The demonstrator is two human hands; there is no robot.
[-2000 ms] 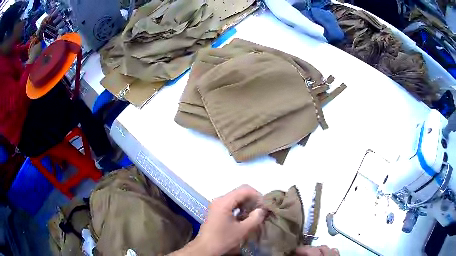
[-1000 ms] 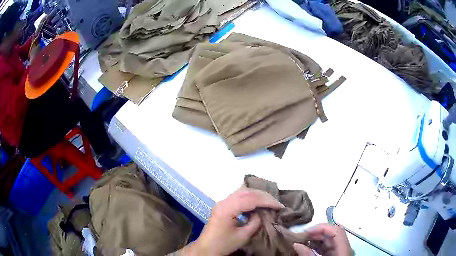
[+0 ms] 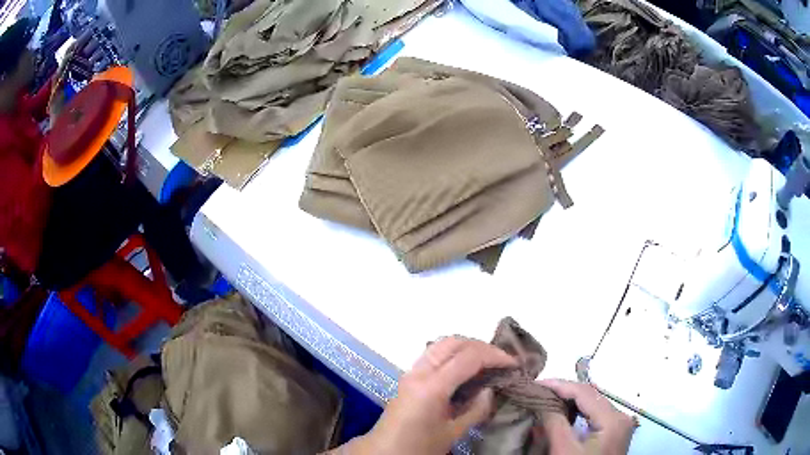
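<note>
A bunched khaki-brown pocket piece (image 3: 520, 345) is in both my hands at the front edge of the white table. My left hand (image 3: 444, 395) grips it from the left, fingers curled over the cloth. My right hand (image 3: 591, 418) pinches it from the right; its lower part is cut off by the picture's bottom edge. The cloth is crumpled and partly hidden by my fingers, so its zipper cannot be told. A pile of khaki pocket pieces (image 3: 444, 169) lies mid-table beyond my hands, zipper ends pointing right.
The sewing machine (image 3: 755, 258) stands at right, with a dark flat object (image 3: 782, 407) beside it. Loose khaki panels (image 3: 275, 75) lie at upper left, brown gathered cloth (image 3: 675, 80) at upper right. A khaki bundle (image 3: 249, 382) is below the table. A person in red sits left by an orange disc (image 3: 87, 124).
Both hands now hold the pocket piece, closer together than a second ago. The cloth has been turned and bunched tighter, and its zipper strip no longer shows. The whole view has shifted slightly.
</note>
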